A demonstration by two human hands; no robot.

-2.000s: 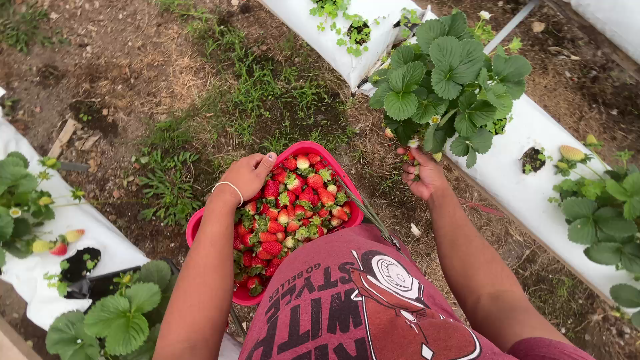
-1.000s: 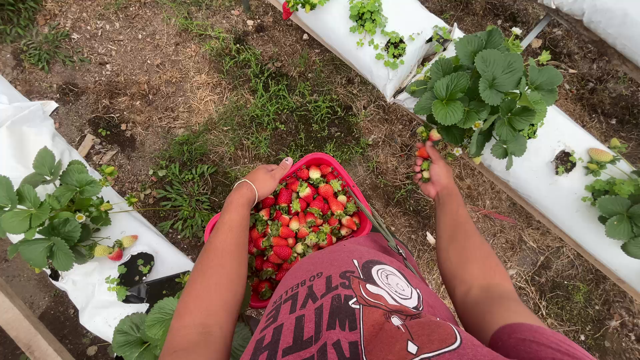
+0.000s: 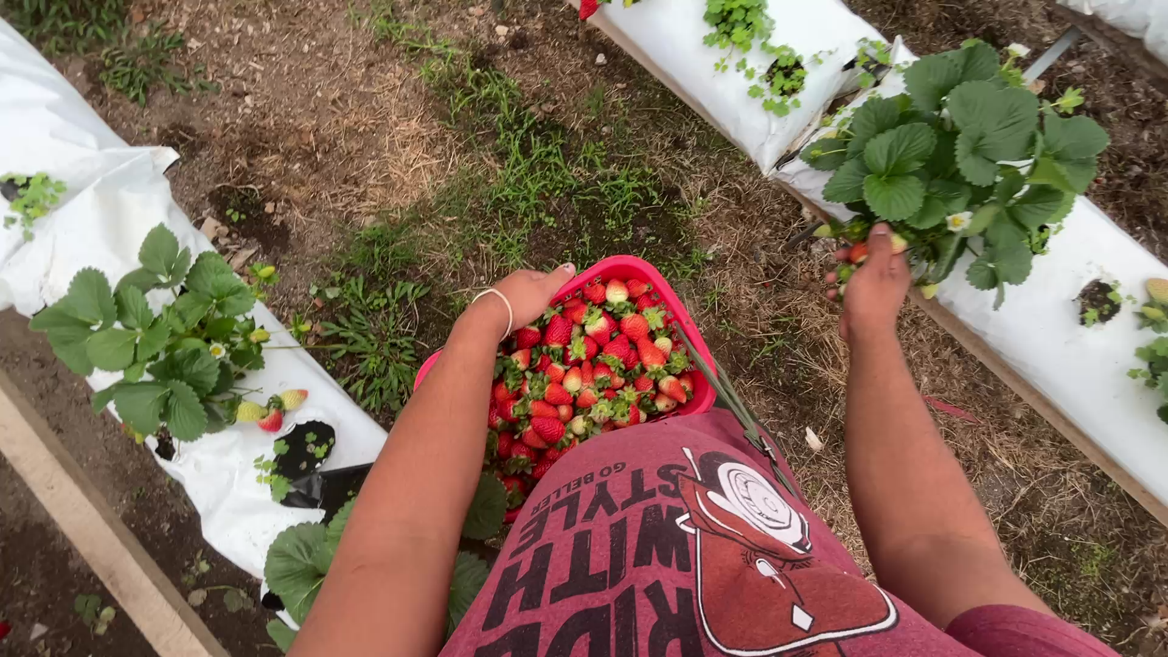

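My left hand [image 3: 529, 297], a pale band at its wrist, grips the upper left rim of a red plastic basket [image 3: 680, 306] at my waist. Strawberries [image 3: 584, 356], mostly red with green caps, fill the basket, and a green strap runs along its right side. Off to the right, my right hand [image 3: 878, 274] is at the lower edge of a leafy strawberry plant [image 3: 967, 146], its fingers closed around red and greenish strawberries [image 3: 858, 253]. Part of that fruit is hidden by the fingers.
White plastic-covered grow beds [image 3: 1031, 315] run diagonally on both sides, the right one edged with a wooden board. Another strawberry plant [image 3: 173, 338] with ripening fruit grows at the left, above a wooden beam [image 3: 91, 520]. Weeds [image 3: 520, 173] and dry grass cover the ground between.
My right hand has moved up against the plant from a little below it, still with strawberries in its fingers. My left hand stays on the basket rim. The view has shifted somewhat.
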